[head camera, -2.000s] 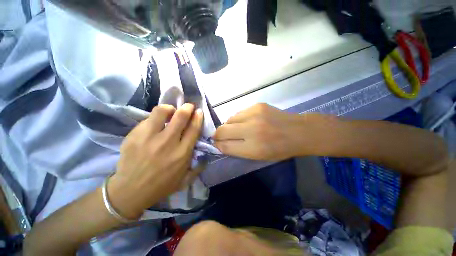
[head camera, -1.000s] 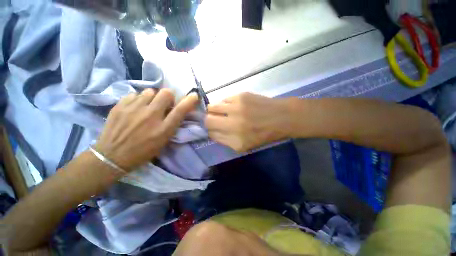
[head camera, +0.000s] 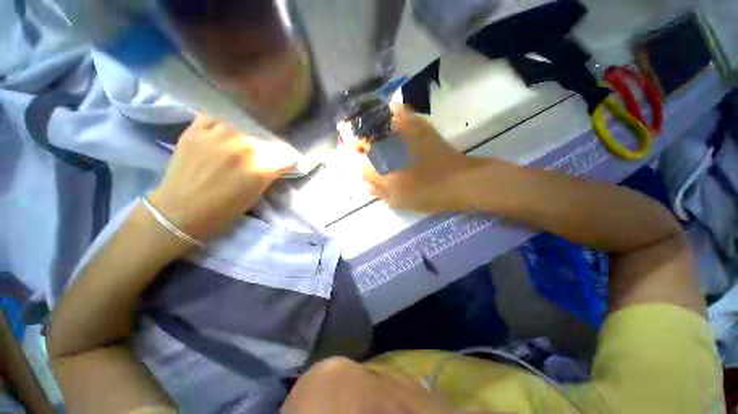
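Observation:
The light and dark grey garment piece (head camera: 235, 323) lies left of the needle area and hangs over the table's front edge, its pale stitched band upward. My left hand (head camera: 222, 166) grips its upper edge, fingertips lit by the lamp. My right hand (head camera: 417, 166) is at the needle area, partly behind the grey ribbed knob (head camera: 388, 152); its fingertips are hidden or washed out by glare, so I cannot tell whether it holds anything. The sewing machine head (head camera: 348, 40) is blurred above; the needle is not clear.
Scissors with yellow and red loops (head camera: 621, 128), black strips (head camera: 530, 40) and a dark flat rectangular object (head camera: 676, 55) lie at the right. A ruler scale (head camera: 405, 257) runs along the table's front edge. A blue crate (head camera: 566, 271) is below. Grey cloth is heaped left.
The hands have moved apart: the left up and holding the cloth edge, the right up to the knob. The garment now lies spread at the front, its stitched band showing. The camera view has shifted.

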